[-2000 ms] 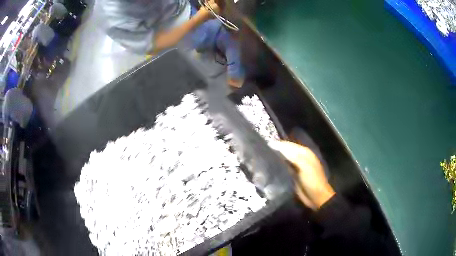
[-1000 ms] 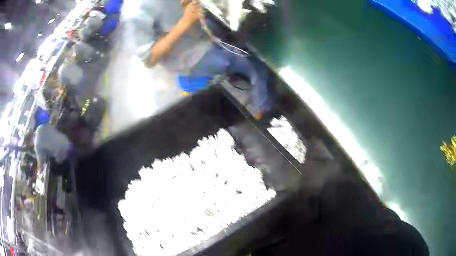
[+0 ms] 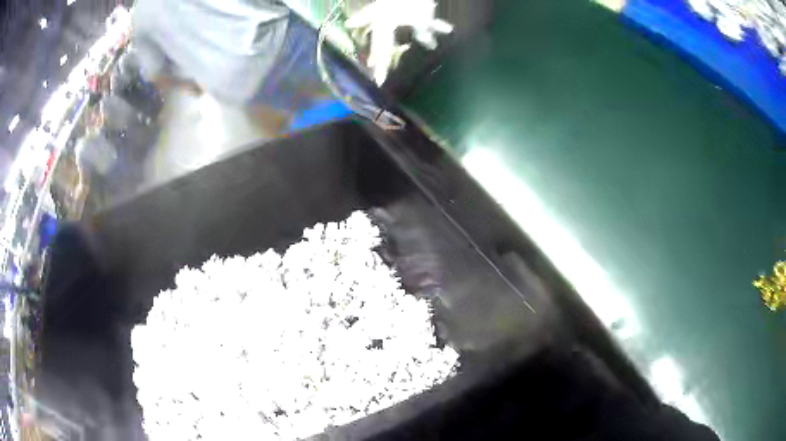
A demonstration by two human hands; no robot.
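A large black tote (image 3: 215, 194) stands tilted in the view, left of the bench edge. A heap of small white plastic housings (image 3: 284, 344) fills its lower part; single pieces are overexposed and hard to make out. Neither of my hands can be made out. Dark shapes, perhaps my sleeve or clothing, lie at the bottom right, and the picture is blurred there.
The dark green bench (image 3: 620, 172) runs along the right. A blue tray (image 3: 715, 52) with white parts lies at its far edge, brass pieces (image 3: 771, 286) at the right rim. White gloves (image 3: 396, 30) and a cable (image 3: 332, 69) are at the top. A seated person (image 3: 215, 43) is beyond the tote.
My hand, seen at the tote's right side two seconds ago, no longer shows. The smaller white heap beside the tote is out of sight. The other person's forearm no longer shows clearly.
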